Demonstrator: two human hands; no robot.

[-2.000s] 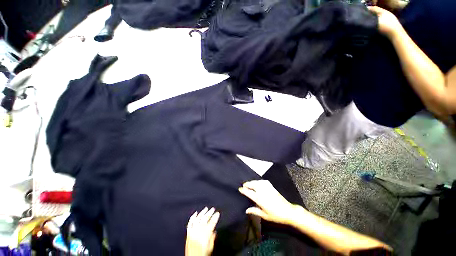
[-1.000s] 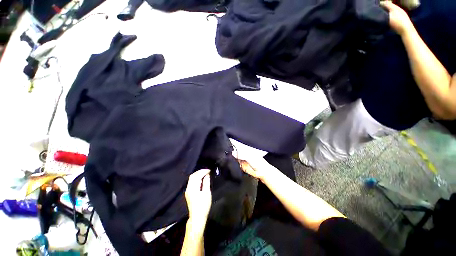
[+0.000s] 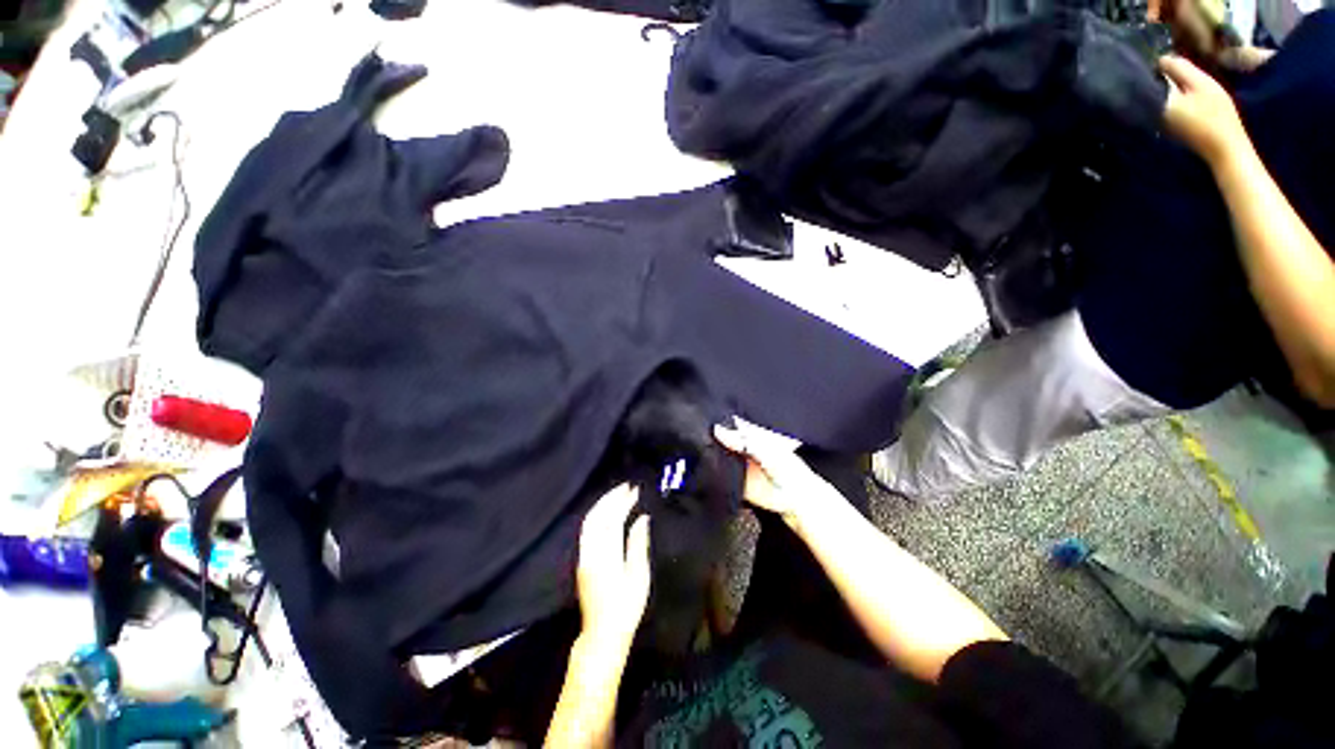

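A dark hooded sweatshirt [image 3: 469, 381] lies spread on the white table [image 3: 586, 132], its hood at the left and one sleeve stretched out to the right. Its bottom opening is lifted and shows the darker inside. A small white care label [image 3: 674, 476] shows inside the opening. My left hand [image 3: 615, 563] holds the left edge of the opening. My right hand [image 3: 761, 471] holds the right edge, its fingertips partly hidden by cloth. No tool can be made out in either hand.
A coworker's forearm [image 3: 1274, 249] and hand hold a dark garment pile [image 3: 879, 117] across the table. Left lie a red thread spool [image 3: 201, 420], a purple bottle [image 3: 44, 562], black hangers [image 3: 220, 585] and a teal tool [image 3: 161, 720]. Speckled floor [image 3: 966, 542] shows at right.
Both hands, flat over the sweatshirt two seconds ago, now hold its lifted bottom opening. The white label shows more clearly than a second ago. The view has shifted, and the coworker's hand sits further right.
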